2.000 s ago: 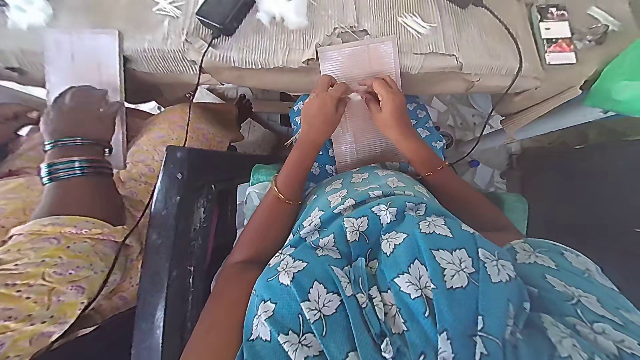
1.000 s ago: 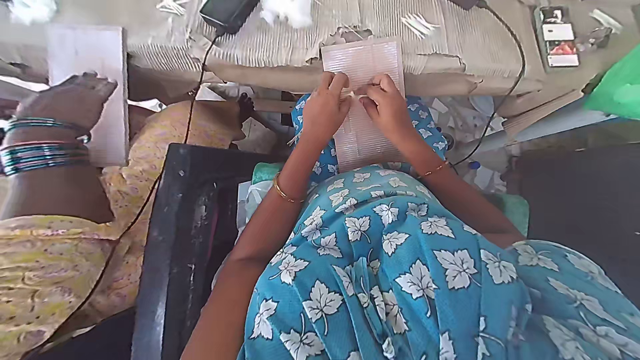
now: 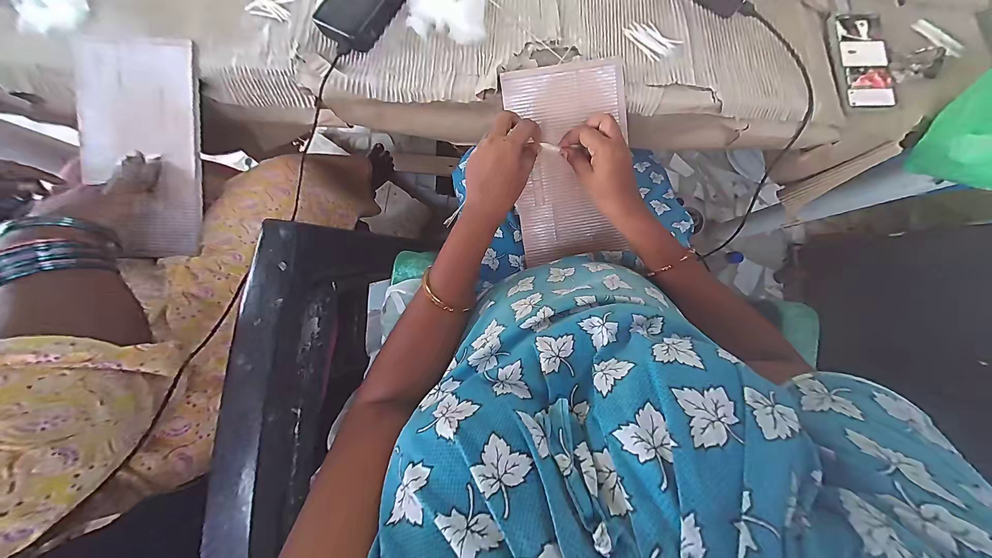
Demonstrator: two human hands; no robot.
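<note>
A ribbed, pale pinkish board [image 3: 570, 209] rests on my lap, its far end against the edge of the cardboard-covered table. Above the board, my left hand [image 3: 504, 163] pinches one end of a small white strand [image 3: 550, 146], which looks like cotton. My right hand [image 3: 601, 159] pinches the other end between thumb and fingers. Both hands are close together, palms down, with a narrow gap bridged by the strand. White cotton [image 3: 446, 19] lies on the table beyond, and a bundle of thin white sticks or rolled wicks [image 3: 651, 40] lies to its right.
At the left, a co-worker's hand [image 3: 136, 174] lies on a similar board [image 3: 139, 101]. A black adapter [image 3: 358, 22] with a hanging cable sits on the table. Further right are a phone-like item [image 3: 866, 62] and a green plastic bag [image 3: 957, 139]. A black chair [image 3: 263, 372] stands beside me.
The co-worker's hand has shifted on its board, with the fingers now lower than a second ago. My two hands stay pinched close together over the board.
</note>
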